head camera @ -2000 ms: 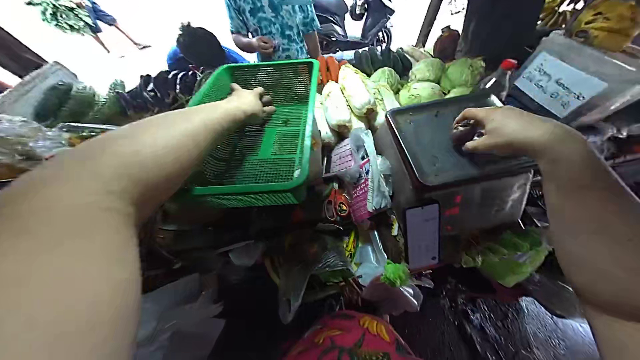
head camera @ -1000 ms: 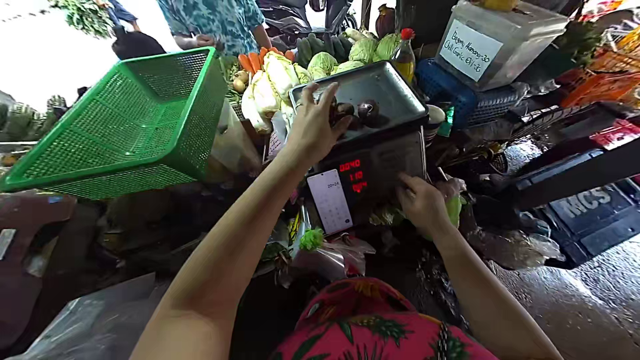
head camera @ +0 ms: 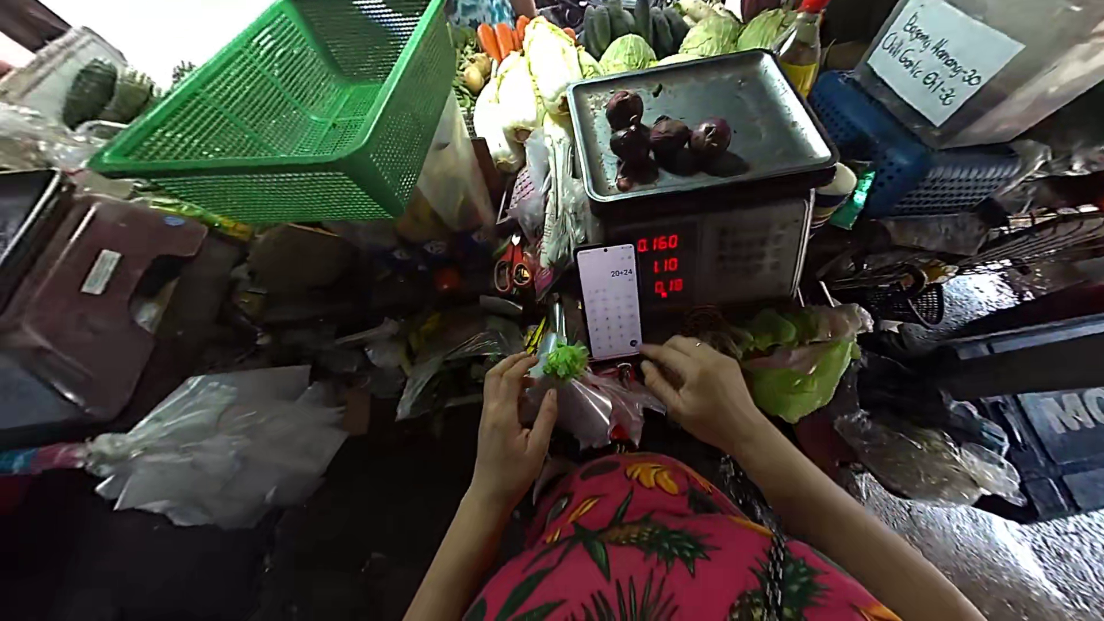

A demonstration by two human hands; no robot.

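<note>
Several dark red onions (head camera: 669, 136) lie on the metal tray (head camera: 768, 112) of a digital scale (head camera: 724, 254) with red lit digits. A smartphone (head camera: 609, 302) showing a calculator leans upright against the scale's front. My right hand (head camera: 703, 388) has its fingertips at the phone's lower right corner. My left hand (head camera: 516, 423) is beside a green frilly tuft (head camera: 566, 360) and a clear plastic bag (head camera: 599, 405), fingers apart, with nothing seen in its grasp. Red-handled scissors (head camera: 513, 266) stand left of the phone. An empty green plastic basket (head camera: 259, 164) rests at the upper left.
Chinese cabbages (head camera: 509, 108), carrots (head camera: 496, 40) and round cabbages (head camera: 628, 53) lie behind the scale. At the right are an oil bottle (head camera: 800, 52), a labelled clear container (head camera: 975, 69) on a blue basket (head camera: 923, 172), and lettuce leaves (head camera: 798, 362). Plastic bags (head camera: 233, 440) hang at the left.
My left hand has left the onions on the tray and come down beside the plastic bag. My right hand has moved from the scale's lower front to the phone. More onions show on the tray.
</note>
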